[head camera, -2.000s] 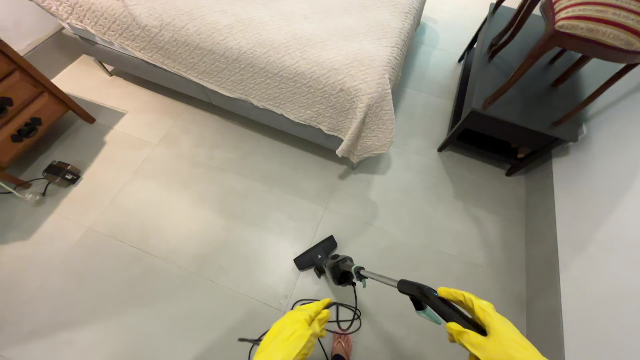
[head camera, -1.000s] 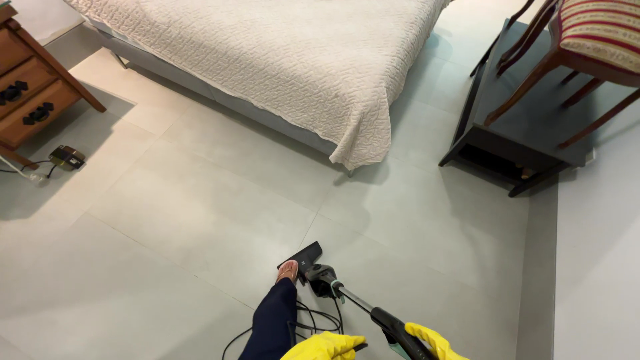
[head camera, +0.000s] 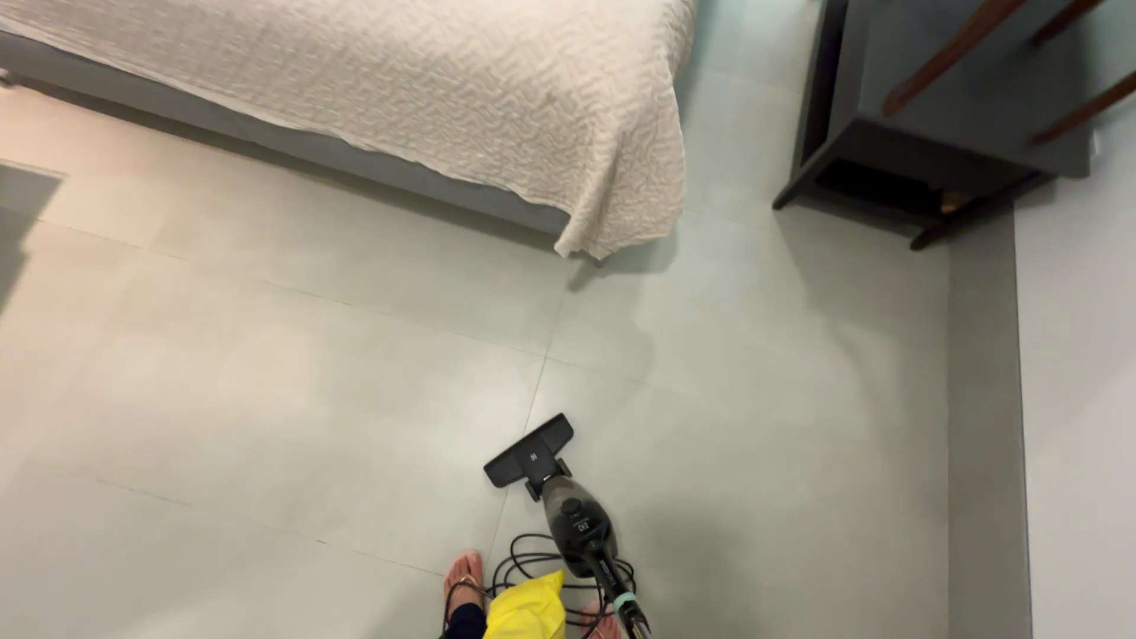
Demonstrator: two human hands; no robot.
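A black stick vacuum cleaner [head camera: 579,524] leans up from the tiled floor, its wide floor head [head camera: 530,453] flat on the tiles. At the bottom edge, my left hand in a yellow rubber glove [head camera: 528,608] is partly in view, left of the vacuum's handle; its fingers cannot be made out. My right hand is out of view, and so is the top end of the handle. A black power cord [head camera: 524,561] lies in loops around my sandaled feet, behind the glove and the vacuum body.
A bed with a cream quilted cover [head camera: 426,106] stands at the upper left, its corner hanging low. A dark grey table [head camera: 941,133] with wooden chair legs [head camera: 954,53] on top is at the upper right, beside the white wall [head camera: 1078,382].
The vacuum now stands more upright, with its body closer to the floor head. My right glove, on the handle before, has left the view. The foot has moved back from the floor head.
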